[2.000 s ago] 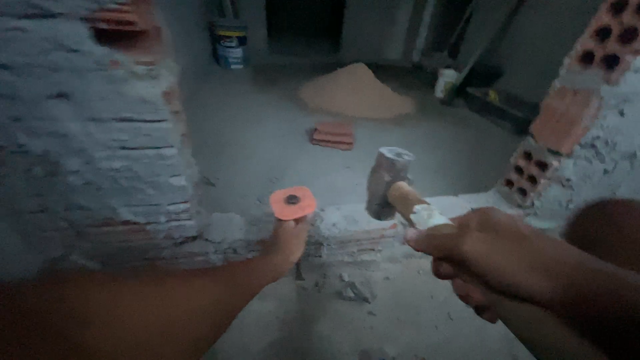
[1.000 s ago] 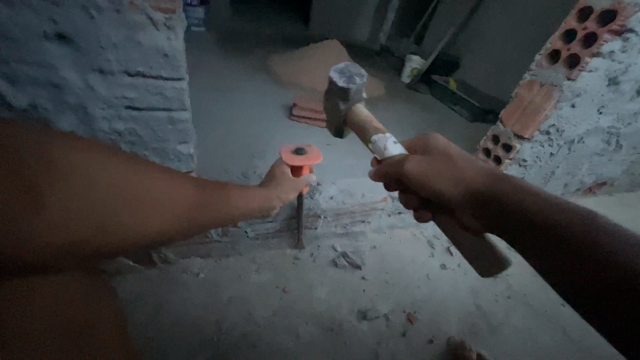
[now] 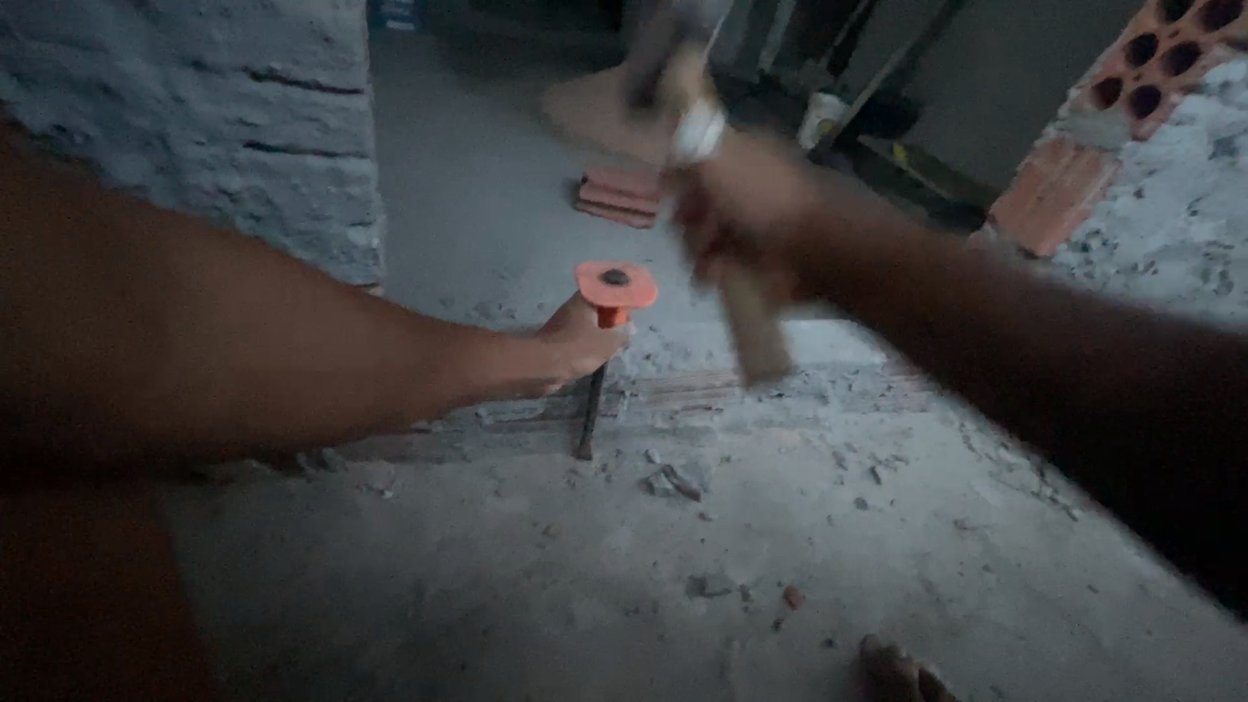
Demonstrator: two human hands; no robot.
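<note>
My left hand [image 3: 583,339] grips a cold chisel [image 3: 592,414] by its orange hand guard [image 3: 616,285]. The chisel stands nearly upright, its tip down at the foot of a low, broken brick wall base [image 3: 702,390], where the base meets the floor. My right hand [image 3: 746,210] is closed around the wooden handle of a club hammer [image 3: 759,331], which has a white wrapping near the head. Motion blurs the hammer; its head is raised above and to the right of the chisel, not touching it.
Loose rubble [image 3: 673,481] lies on the concrete floor, with toes [image 3: 902,671] at the bottom edge. A rough plastered wall [image 3: 195,127] rises at left, and exposed hollow bricks [image 3: 1058,195] at right. Beyond the wall base are red bricks [image 3: 619,197], a sand pile [image 3: 600,112] and a white bucket [image 3: 822,119].
My right hand has lifted the hammer higher in view. The chisel, its shaft hidden at first, stays in my left hand. The view has tilted down.
</note>
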